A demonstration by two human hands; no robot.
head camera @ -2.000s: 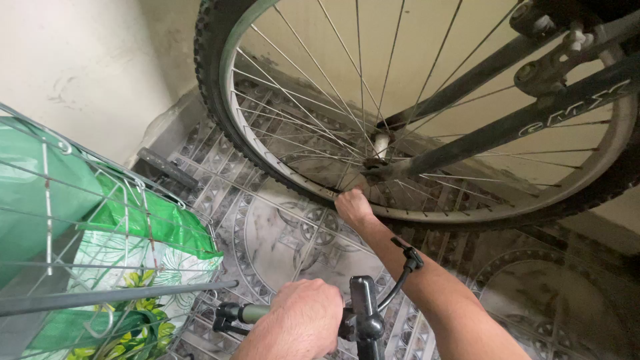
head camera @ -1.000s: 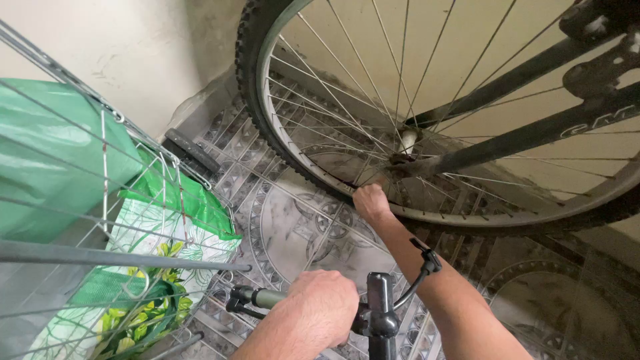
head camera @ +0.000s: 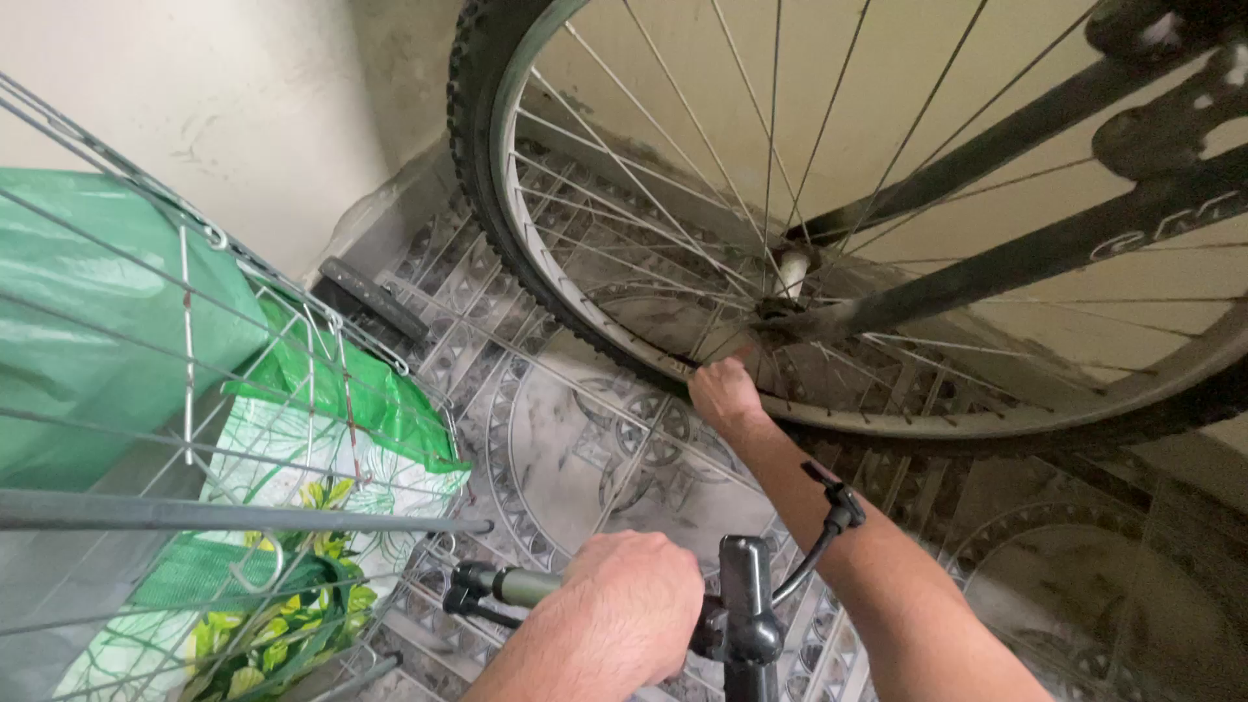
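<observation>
My left hand (head camera: 624, 604) is closed around a bicycle pump (head camera: 526, 588), whose grey barrel and black end show to its left. The pump's black upright part (head camera: 746, 595) stands just right of that hand. A short black hose (head camera: 809, 570) curves up to a lever valve head (head camera: 837, 495), which overlaps my right forearm in view. My right hand (head camera: 726, 390) has its fingers curled at the lower inner rim of a bicycle wheel (head camera: 546, 258), below the hub (head camera: 792, 273); its fingertips and whatever lies between them are hidden. Dark fork legs (head camera: 936, 278) run from the hub to the upper right.
A metal wire rack (head camera: 185, 341) fills the left side, with a green plastic bag (head camera: 97, 322) and a leaf-patterned bag (head camera: 322, 487) behind its wires. A dark flat object (head camera: 370, 302) lies near the wall corner. Patterned tiles (head camera: 595, 439) cover the floor; a pale wall (head camera: 244, 97) stands behind.
The view has shifted, so the wheel sits further right and more of the rack shows. Both hands keep their places, one at the pump and one at the rim.
</observation>
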